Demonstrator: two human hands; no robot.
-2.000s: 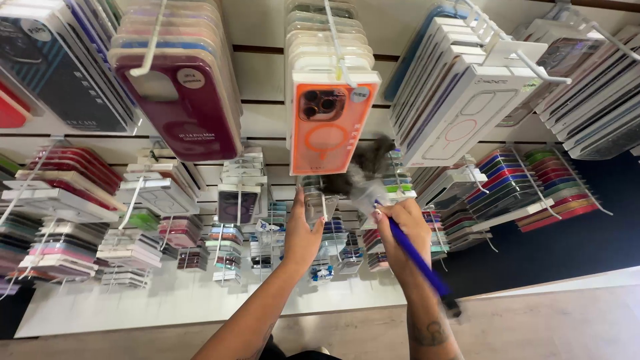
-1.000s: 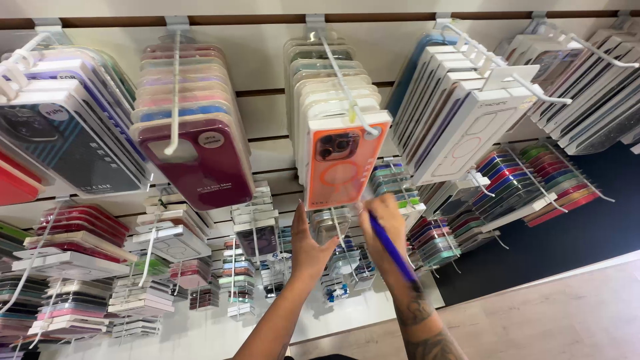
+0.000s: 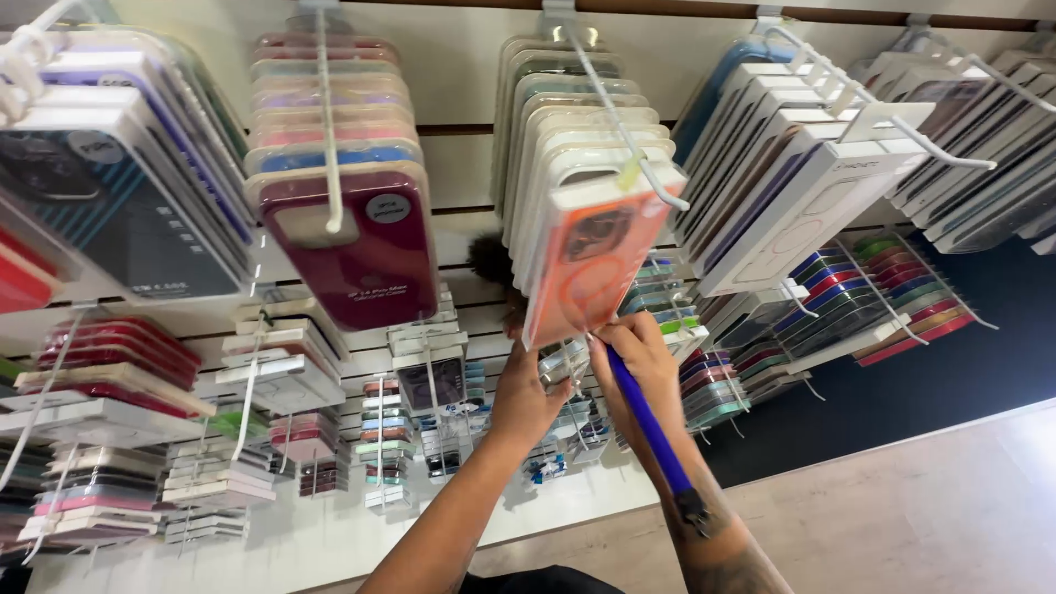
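Observation:
My right hand (image 3: 639, 363) is closed on the blue handle of a duster (image 3: 648, 421), just below an orange phone case in clear packaging (image 3: 598, 264). The duster's dark feathery head (image 3: 491, 257) shows partly behind the row of hanging cases; the rest is hidden. At the lower left corner of the orange case is my left hand (image 3: 528, 396), its thumb apart and its fingertips partly hidden; whether it grips the case or another package behind cannot be told. The orange case hangs at the front of a white hook (image 3: 619, 115) and is tilted.
Maroon phone cases (image 3: 363, 256) hang to the left, and boxed cases (image 3: 792, 214) to the right, on long hooks that stick out toward me. More packaged cases (image 3: 429, 371) hang lower on the slatwall panel (image 3: 462, 173). A pale floor (image 3: 907, 495) lies at the lower right.
The dark duster head, right of the orange case two seconds ago, now shows to its left, behind the row. The orange case has gone from hanging fairly straight to tilted.

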